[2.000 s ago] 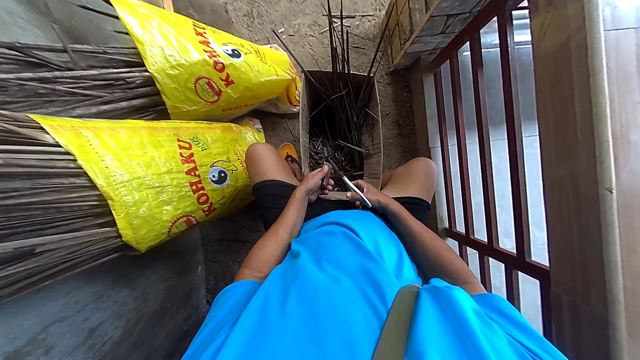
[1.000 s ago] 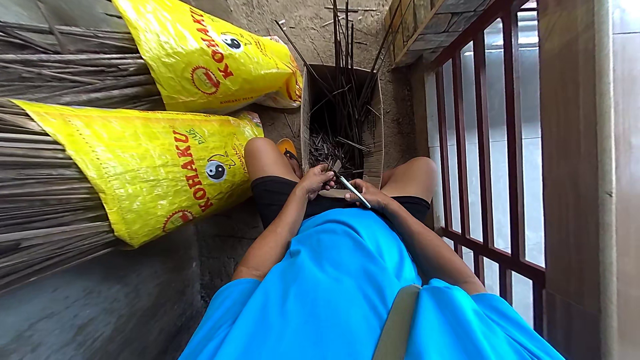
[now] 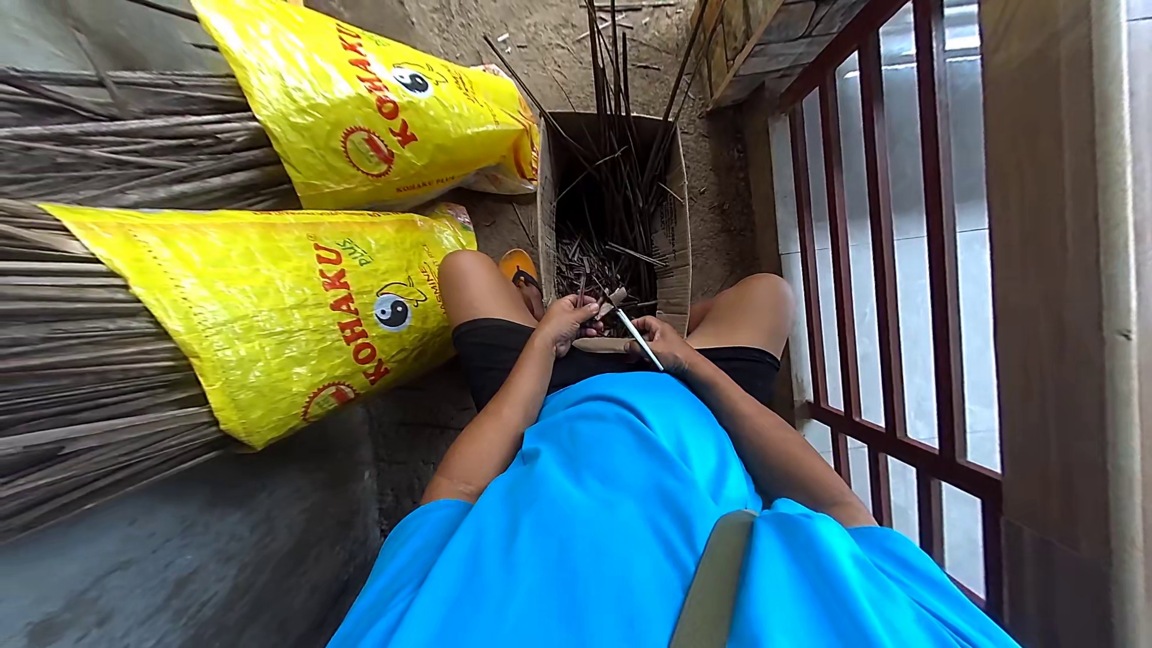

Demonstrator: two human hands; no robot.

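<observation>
Between my knees stands an open cardboard box (image 3: 673, 243) holding long thin dark sticks (image 3: 621, 153) and a heap of short cut pieces (image 3: 594, 261). My left hand (image 3: 569, 322) is above the near edge of the box, its fingers closed on a small dark stick piece. My right hand (image 3: 661, 340) grips a tool with a pale, straight handle (image 3: 640, 340), perhaps a knife; its far end points toward my left hand. What the tool's tip touches is too small to tell. A light brown flap (image 3: 601, 345) lies below both hands.
Two yellow printed sacks (image 3: 270, 306) full of long dry stalks (image 3: 99, 351) lie at the left. An orange sandal (image 3: 519, 267) is beside the box. To the right stand a dark red metal railing (image 3: 940, 270) and a wooden structure (image 3: 747, 45) near the top.
My hands stay close together over the near edge of the box, with only small shifts of the fingers and the pale-handled tool.
</observation>
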